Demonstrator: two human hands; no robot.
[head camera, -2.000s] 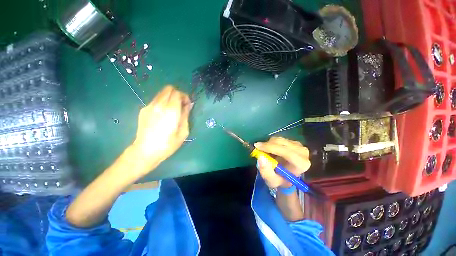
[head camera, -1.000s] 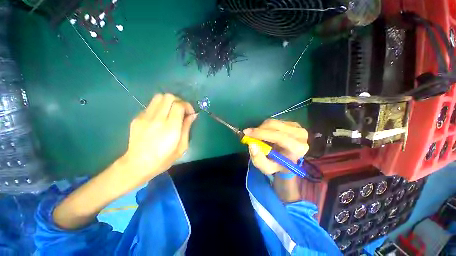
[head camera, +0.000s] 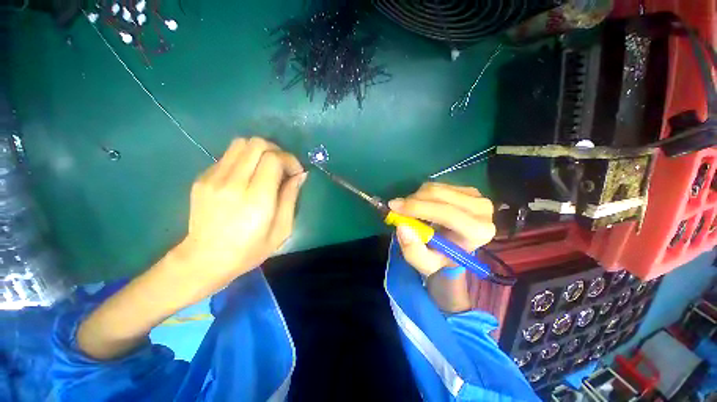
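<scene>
A small round shiny workpiece (head camera: 318, 155) lies on the green mat (head camera: 377, 133). My right hand (head camera: 444, 224) holds the yellow-and-blue soldering iron (head camera: 410, 227), its tip at the workpiece's lower edge. My left hand (head camera: 244, 204) is just left of the workpiece, thumb and finger pinched together. The thin solder wire (head camera: 153, 99) runs from the upper left to my left hand. What sits between the fingertips is too small to tell apart; a fine strand seems to stick out toward the tip.
A dark pile of short leads (head camera: 330, 59) lies beyond the workpiece. White-tipped parts (head camera: 127, 37) are at upper left, the fan grille (head camera: 452, 16) at the top. A grimy dark stand (head camera: 542, 118), red tray (head camera: 668, 196) and black part tray (head camera: 578, 314) are right. A clear blister tray (head camera: 23, 267) is left.
The camera view has shifted, so the bench things sit higher in the picture. The iron's tip and my left fingers, apart from the workpiece at first, are now close at it.
</scene>
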